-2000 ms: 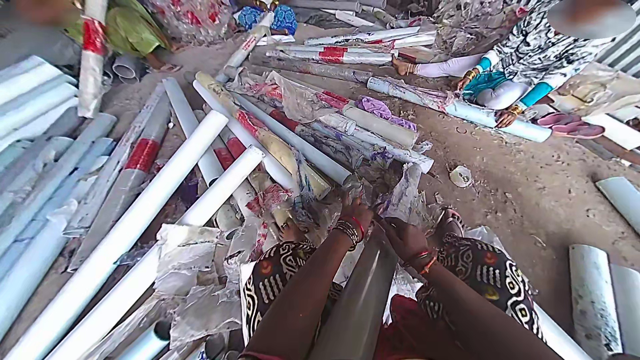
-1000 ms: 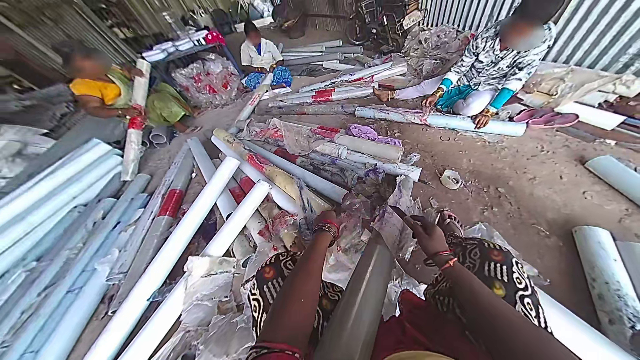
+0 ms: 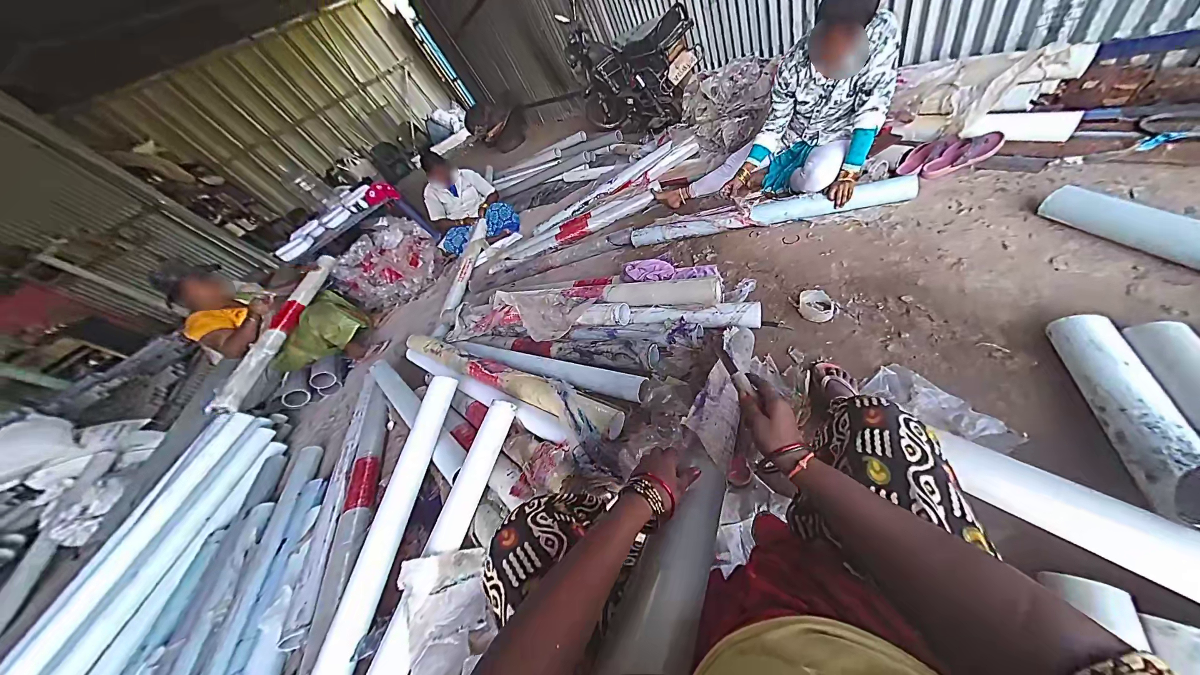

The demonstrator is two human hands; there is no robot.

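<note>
A thick grey pipe (image 3: pixel 670 572) runs up between my knees, its far end wrapped in crumpled clear plastic film (image 3: pixel 717 408). My left hand (image 3: pixel 664 476) lies on the pipe near that end, its fingers over the surface; whether it grips is hard to tell. To the right, my right hand (image 3: pixel 771 412) is closed on a thin, dark-tipped tool, perhaps a knife (image 3: pixel 734 368), beside the film. Loose film and several wrapped pipes lie just beyond both hands.
White pipes (image 3: pixel 389 525) and a pale stack (image 3: pixel 159 553) lie at the left. A long white pipe (image 3: pixel 1069 506) and shorter ones (image 3: pixel 1116 403) are at the right. Three people sit around the pipes, one handling a pale blue pipe (image 3: pixel 844 202). A motorcycle (image 3: pixel 637 66) stands behind.
The view has tilted up, bringing more of the shed into sight. My right hand has lifted off the pipe's top and is now at its right side; my left hand stays at the pipe.
</note>
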